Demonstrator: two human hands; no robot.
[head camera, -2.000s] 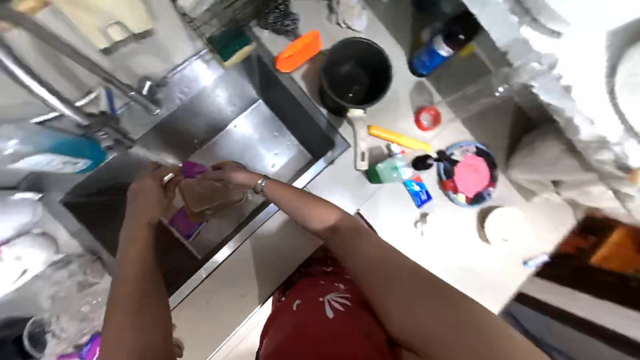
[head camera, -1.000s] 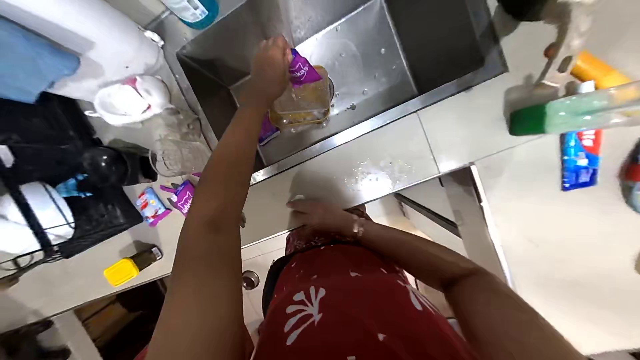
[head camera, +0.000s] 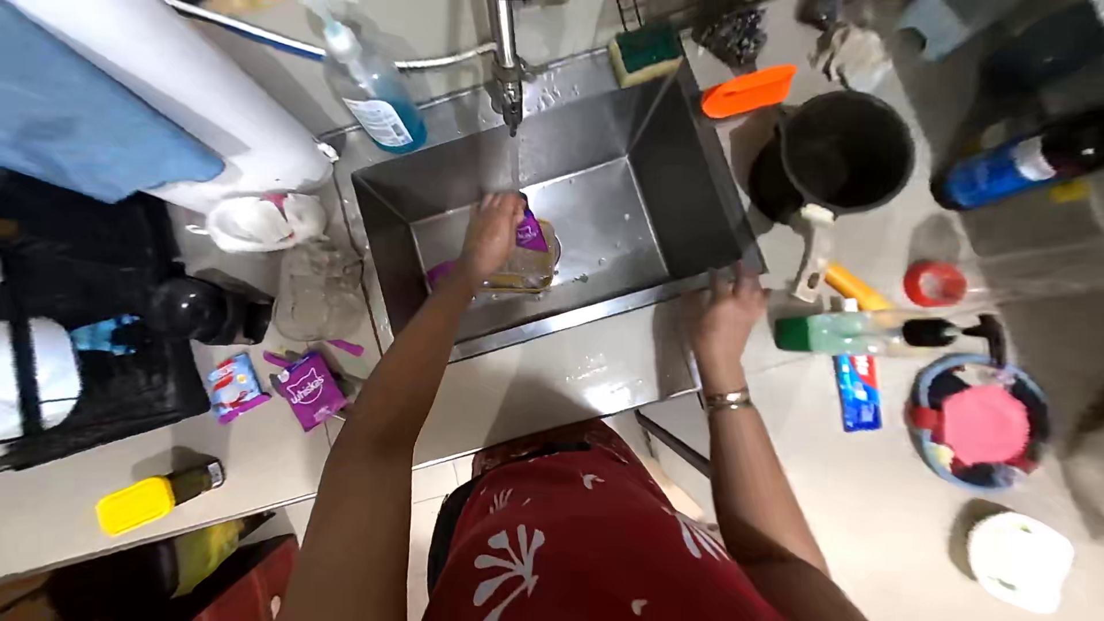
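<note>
My left hand (head camera: 493, 235) is closed on a purple pouch (head camera: 531, 231) in the stainless steel sink (head camera: 604, 224), under the faucet (head camera: 511, 86), from which a thin stream of water runs. Just below that hand, a clear plastic container (head camera: 524, 269) with a yellowish rim lies on the sink floor, and another purple piece (head camera: 440, 272) shows at its left side. My right hand (head camera: 726, 312) rests on the counter and the sink's front right corner, holding nothing that I can see; it wears a metal bracelet at the wrist.
Left of the sink are a blue soap bottle (head camera: 384, 108), a glass jar (head camera: 317, 293) and a purple Whiskas pouch (head camera: 309, 390). A sponge (head camera: 645, 56) sits on the back rim. To the right are an orange scoop-like item (head camera: 749, 91), a dark pot (head camera: 841, 151) and a green-and-clear bottle (head camera: 849, 334).
My right hand was at the container in the sink, then by my shirt at the counter edge, and is now at the sink's right corner. My left hand stays over the container. The view has swung.
</note>
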